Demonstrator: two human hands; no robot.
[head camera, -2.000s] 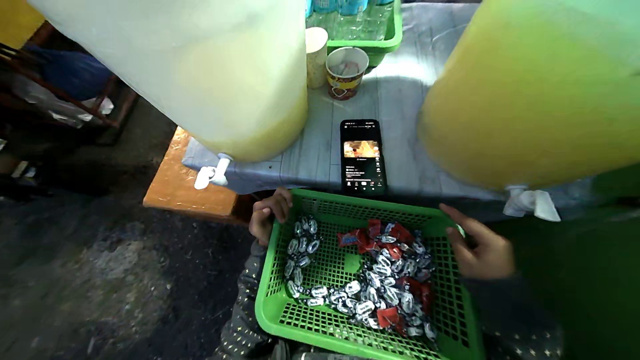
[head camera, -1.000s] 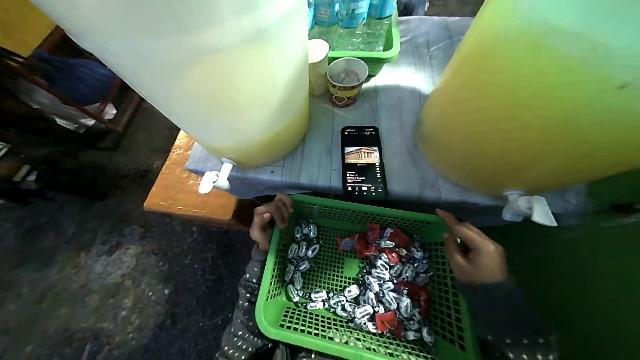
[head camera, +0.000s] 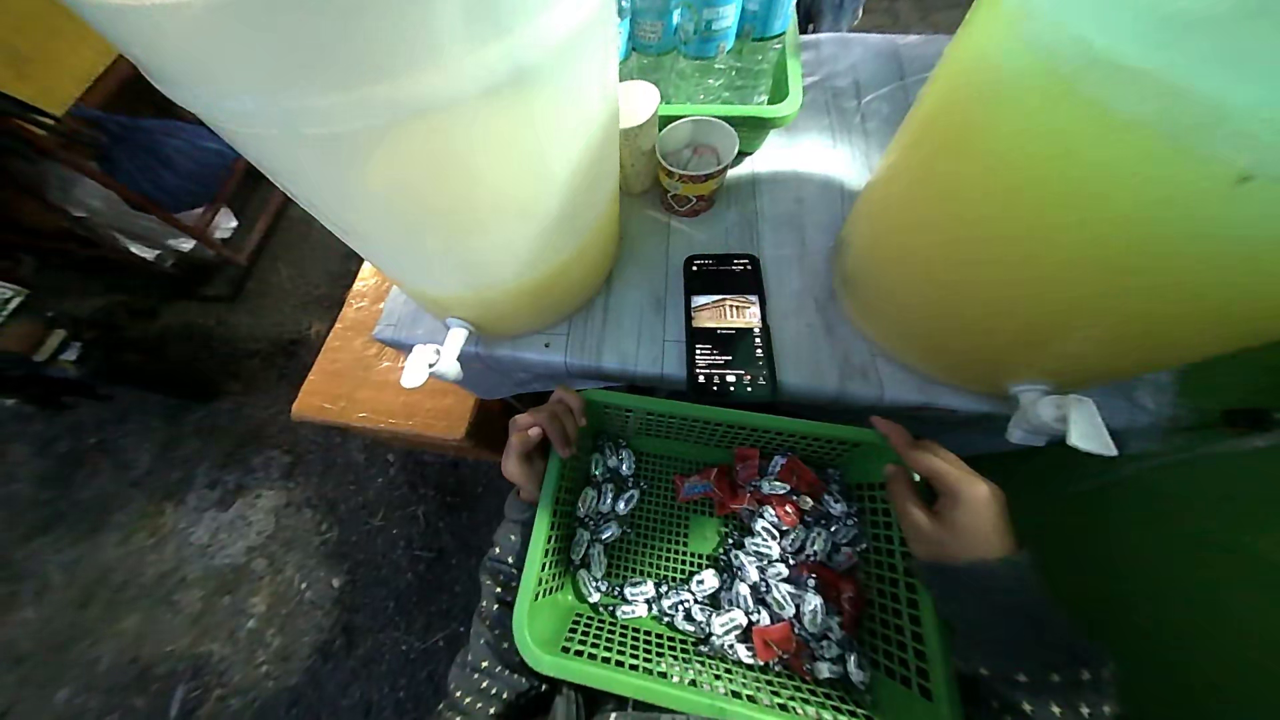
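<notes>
My left hand (head camera: 543, 440) grips the upper left corner of a green plastic basket (head camera: 535, 610), its fingers curled over the rim. At the basket's upper right corner is my right hand (head camera: 945, 495), thumb and fingers apart, nearest to the rim; whether it touches is unclear. Black-and-silver wrapped candies (head camera: 765, 570) lie heaped in the basket's right and lower part, with a strip of them along the left side. Several red wrapped packets (head camera: 705, 485) are among the heap. Just beyond the basket, a smartphone (head camera: 727, 325) with a lit screen lies on the cloth-covered table.
Two large tubs of yellowish liquid, left (head camera: 480, 180) and right (head camera: 1060, 220), have white taps (head camera: 435, 362) over the edge. Between them stand a printed paper cup (head camera: 692, 165), a pale cup stack (head camera: 637, 135) and a green basket (head camera: 790, 85) of bottles. An orange wooden surface (head camera: 375, 385) juts out left.
The picture on the phone's screen has changed from an orange-toned one to a columned building. Both hands remain at the basket's upper corners.
</notes>
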